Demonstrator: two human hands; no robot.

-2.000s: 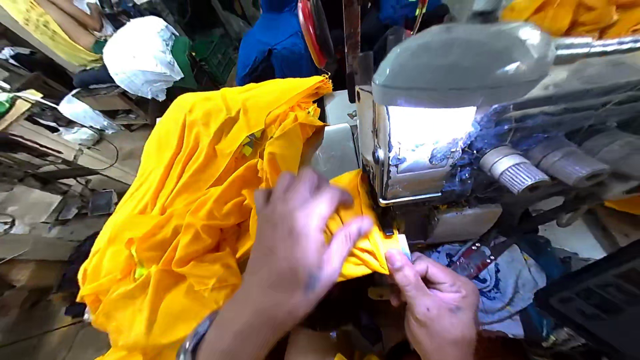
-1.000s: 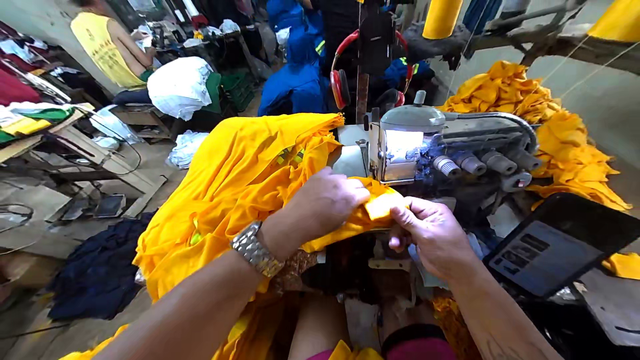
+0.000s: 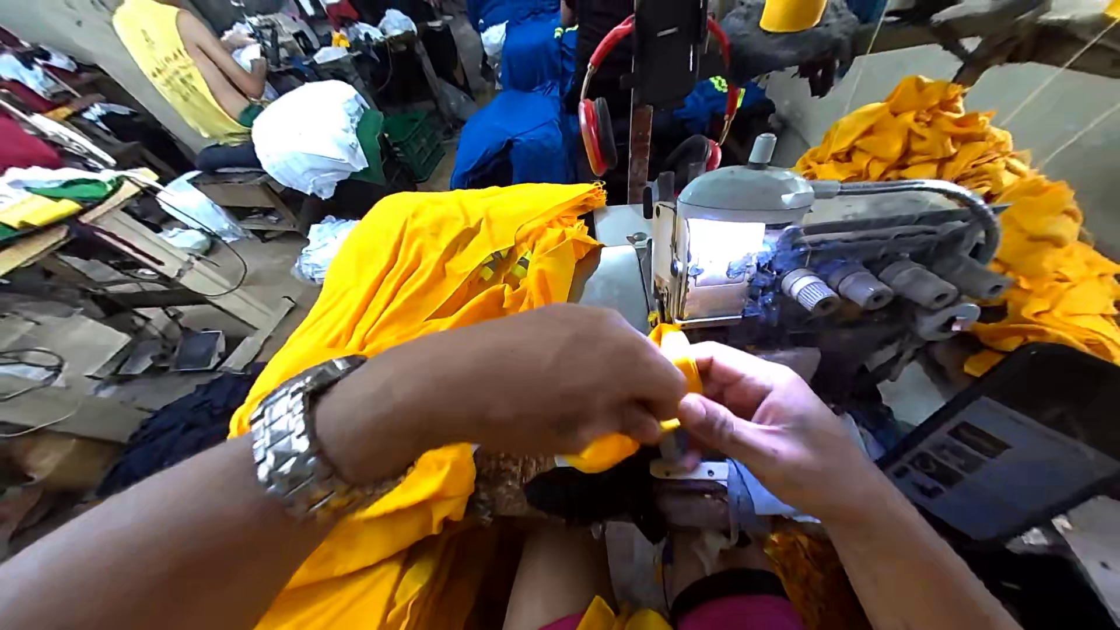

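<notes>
My left hand [image 3: 604,376], with a metal-band watch on its wrist, is closed on a small piece of yellow fabric [image 3: 604,452] in front of the sewing machine. My right hand [image 3: 752,411] pinches the same fabric between thumb and fingers, close beside the left. Behind both hands stands an industrial sewing machine [image 3: 744,197] with a lit lamp area and several tension dials [image 3: 862,286]. Part of the yellow fabric reaches up to its needle area, which my hands partly hide. A large heap of yellow fabric [image 3: 411,271] is draped left of the machine, under my left forearm.
A tablet-like screen [image 3: 1006,455] stands at the right, below a second yellow fabric pile [image 3: 927,140]. Red headphones [image 3: 604,131] hang behind the machine. Farther back are a white bundle [image 3: 311,136], a green crate [image 3: 413,144] and a seated person in yellow [image 3: 179,66].
The view has pulled back from the machine since the oldest frame. My left hand has gone from spread fingers over the fabric to a closed grip beside my right hand.
</notes>
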